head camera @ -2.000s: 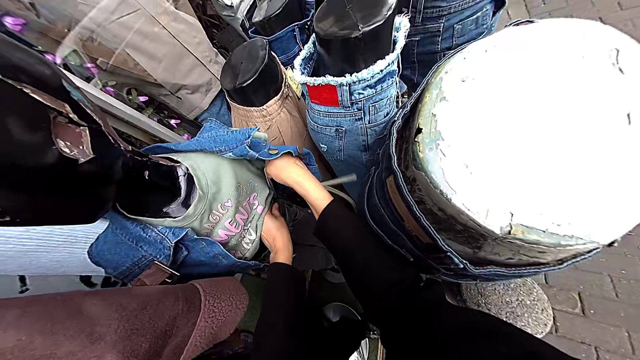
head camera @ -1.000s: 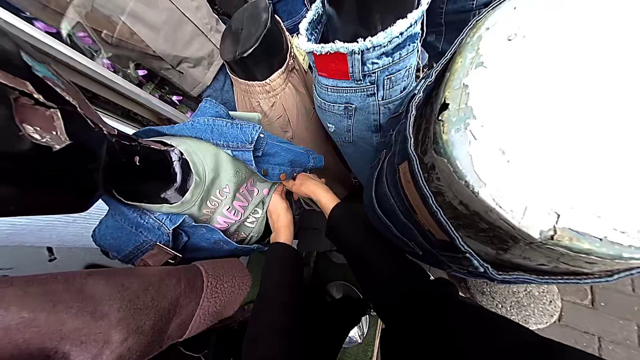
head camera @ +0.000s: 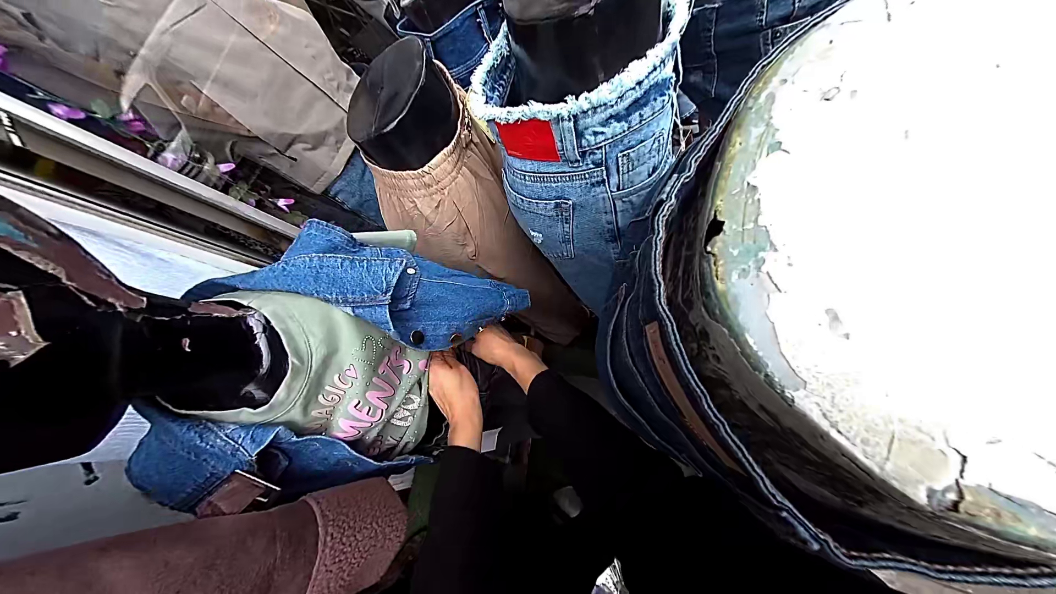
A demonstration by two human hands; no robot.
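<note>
A black mannequin (head camera: 198, 355) wears a green printed shirt (head camera: 330, 355) beneath an open blue denim jacket (head camera: 346, 280). At the shirt's lower hem is my left hand (head camera: 455, 392), its fingertips hidden at the fabric's edge. Beside it, just below the jacket's snap-button edge, my right hand (head camera: 503, 351) reaches in, fingers partly hidden by the denim and dark cloth. What either hand grips cannot be made out. Both arms are in black sleeves.
Mannequin forms stand close by in beige trousers (head camera: 445, 198), light jeans with a frayed waist (head camera: 561, 190) and dark jeans (head camera: 660, 371) around a form with a peeling white top (head camera: 907, 247). A brown sleeve with fleece cuff (head camera: 355, 528) lies lower left; a window frame (head camera: 148, 173) is upper left.
My right hand has moved from the jacket's edge to below it, near my left hand. The jacket's front panel has shifted down toward the shirt's hem.
</note>
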